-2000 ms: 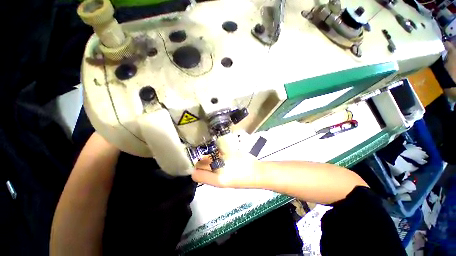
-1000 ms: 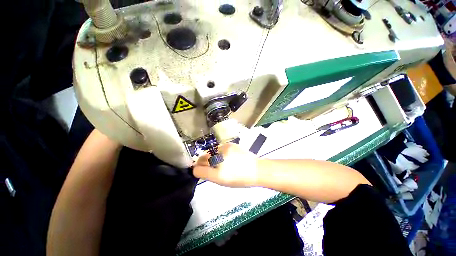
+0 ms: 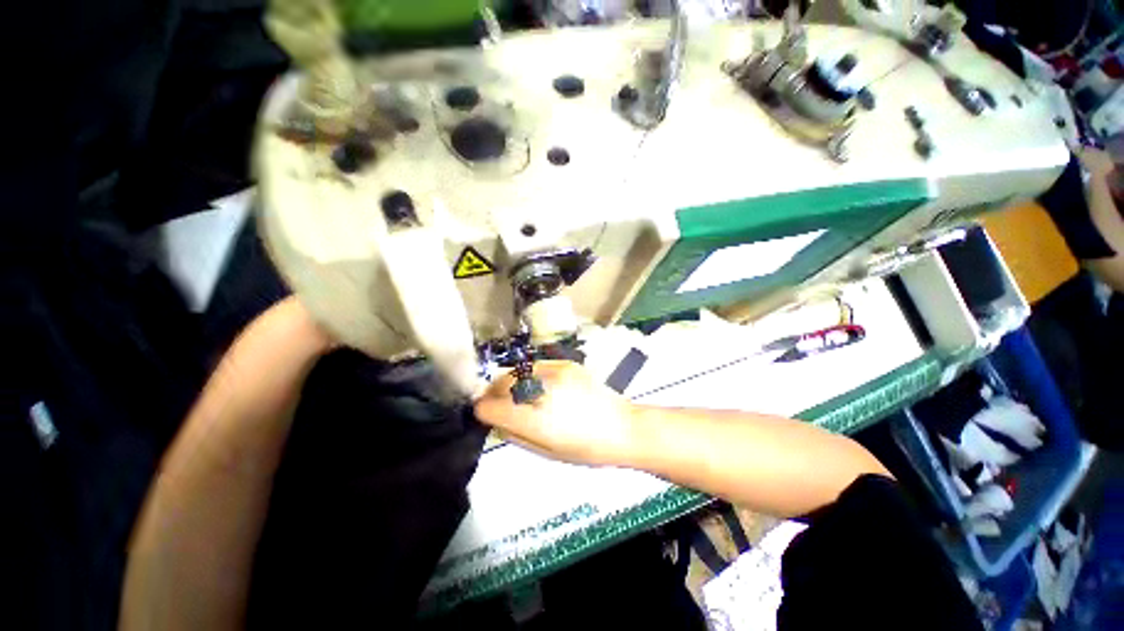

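Note:
The cream, oil-stained sewing machine head fills the upper middle. Black cloth hangs over the table's left part and lies under the needle end. My right hand is at the needle area, its fingertips at the cloth's edge beside the small metal parts; what they grip is hidden. Of my left arm only the bare forearm shows at the left; the hand is hidden behind the machine head and cloth. One small dark cut piece lies on the white table right of the needle area.
Red-and-black snips lie on the white table. A green-framed display panel is on the machine. A blue basket with white scraps stands at the right, below a small open tray. Another person's arm shows at the right edge.
The camera view has shifted, so the machine head sits lower and smaller than a second ago. My right hand stays at the needle area; the cloth's edge shows beside its fingertips.

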